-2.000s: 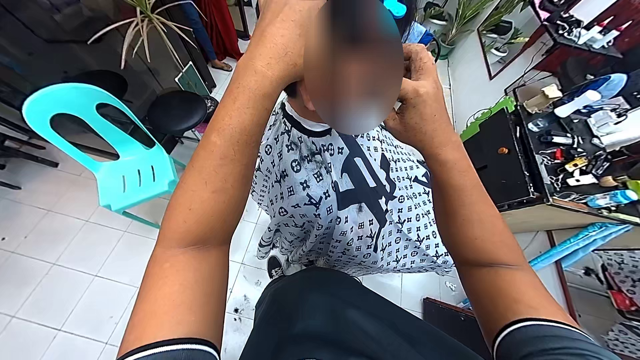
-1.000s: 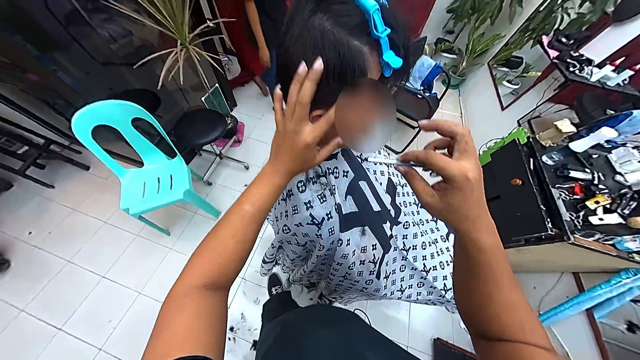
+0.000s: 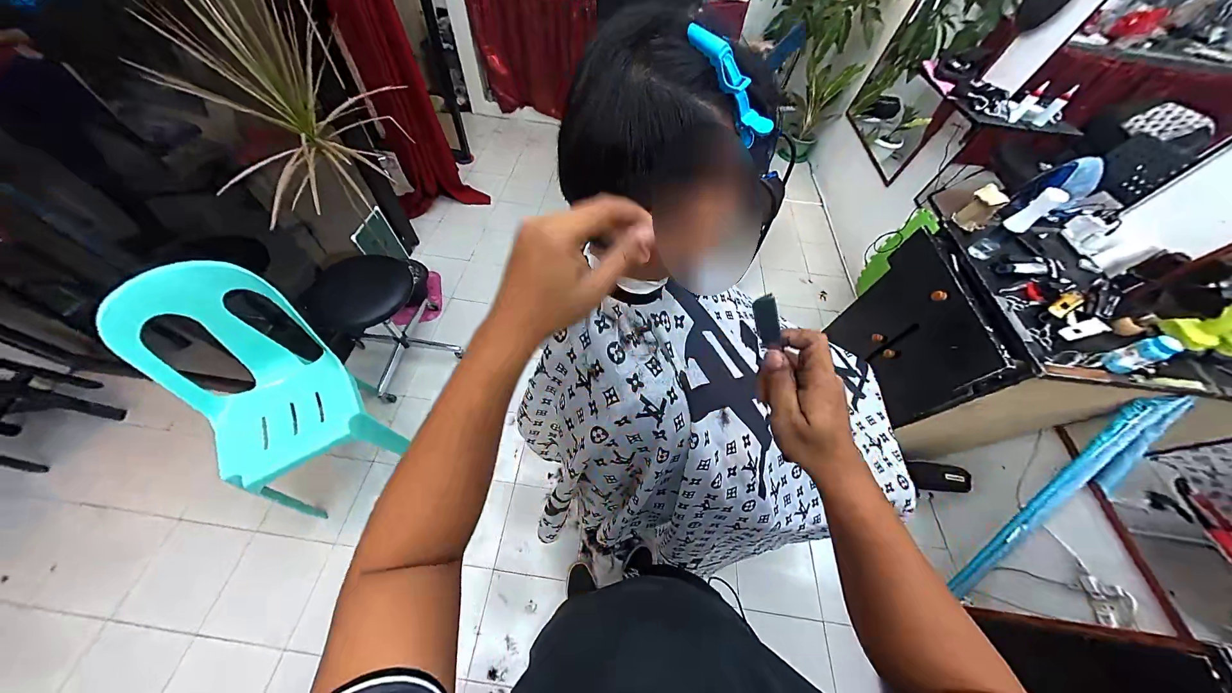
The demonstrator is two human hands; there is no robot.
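A seated person with dark hair [image 3: 616, 125] wears a white barber cape [image 3: 626, 414] with a dark printed pattern. A blue hair clip [image 3: 733, 82] holds the hair on top. My left hand [image 3: 577, 260] is raised beside the person's jaw and neck, its fingers bent; whether something small is between them cannot be told. My right hand [image 3: 807, 395] holds a small dark comb [image 3: 766, 320] upright between thumb and fingers, in front of the cape at chest height. The comb touches neither hair nor face.
A turquoise plastic chair [image 3: 289, 414] and a black wheeled stool [image 3: 361, 294] stand at the left. On the right, a black cabinet [image 3: 924, 327] adjoins a counter crowded with tools and bottles. Blue wrapped rolls [image 3: 1078, 491] lean below it. A spiky potted plant [image 3: 303, 125] stands behind the stool.
Both hands were at the person's head two seconds ago; my right hand is now lower, in front of the cape. The fingers of my left hand, spread one second ago, are now bent.
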